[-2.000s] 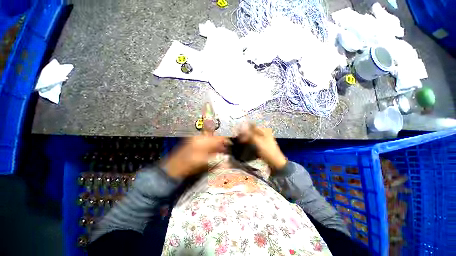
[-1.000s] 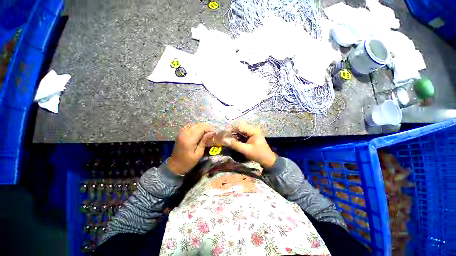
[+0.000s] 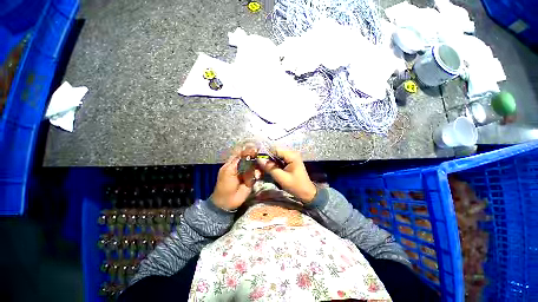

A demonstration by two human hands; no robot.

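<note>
My left hand point(image 3: 231, 184) and my right hand point(image 3: 293, 177) meet at the bench's front edge, above my lap. My left fingers hold a small workpiece, brownish at its top, with a dark part point(image 3: 246, 166). My right fingertips pinch at a small yellow tag point(image 3: 263, 157) beside it. Fingers hide much of the piece, and its details are blurred. A thin pale strand seems to rise near my right fingers. Another yellow tag point(image 3: 209, 74) lies on white sheet beside a dark disc point(image 3: 216, 84).
A tangled cord hank point(image 3: 368, 109) and white sheets point(image 3: 265, 88) lie on the bench. A white tub point(image 3: 438, 65), a cup point(image 3: 456, 133) and a green round object point(image 3: 503, 104) stand right. Blue crates flank my lap: left point(image 3: 91, 236), right point(image 3: 448, 218). A crumpled wipe point(image 3: 66, 106) lies left.
The orange-brown piece lying at the bench edge with its yellow tag has been taken up. My hands came together around it; then the tag shifted up to my right fingertips and my left hand turned more palm-up.
</note>
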